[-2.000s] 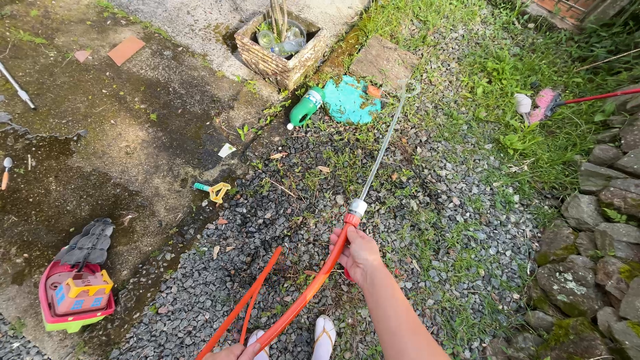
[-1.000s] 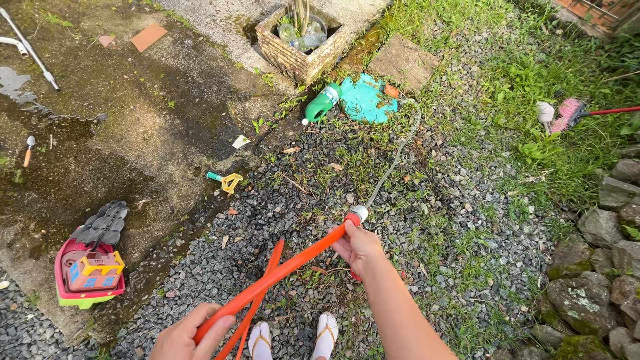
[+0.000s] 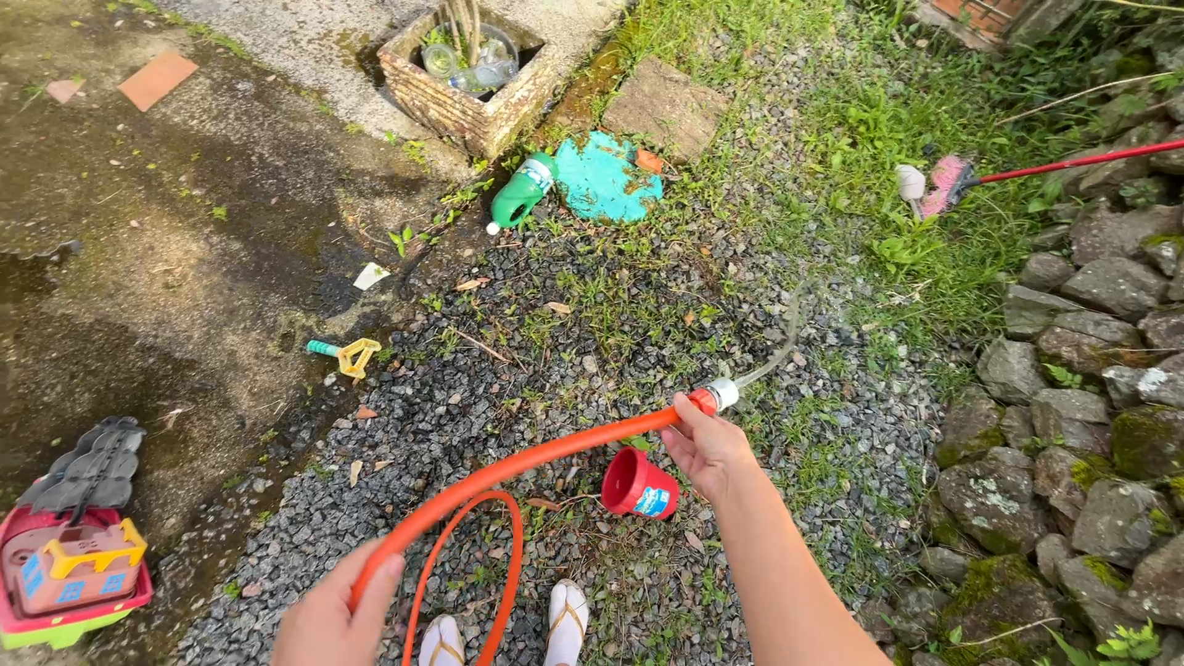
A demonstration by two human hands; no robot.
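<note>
An orange garden hose (image 3: 527, 455) runs from my left hand (image 3: 338, 601) at the lower left up to my right hand (image 3: 708, 444). My left fingers and thumb are wrapped around it. My right hand grips it just behind the white and orange hose connector (image 3: 721, 394), and a stream of water (image 3: 782, 356) flows from that end onto the gravel and weeds. A loop of hose hangs near my feet. Below my right hand, a red plastic bucket (image 3: 638, 483) with a blue sticker lies tipped on the gravel.
A stone wall (image 3: 1054, 462) borders the right, with a red-handled broom (image 3: 962, 180) near it. Farther off are a green plastic bottle (image 3: 524, 192), a turquoise lid-like piece (image 3: 606, 178) and a square planter (image 3: 453, 102). A yellow toy (image 3: 356, 357) and toy boat (image 3: 74, 578) lie left.
The water stream has become shorter and now bends farther right. My left hand has come more into view around the hose. The red bucket now shows clearly below my right hand.
</note>
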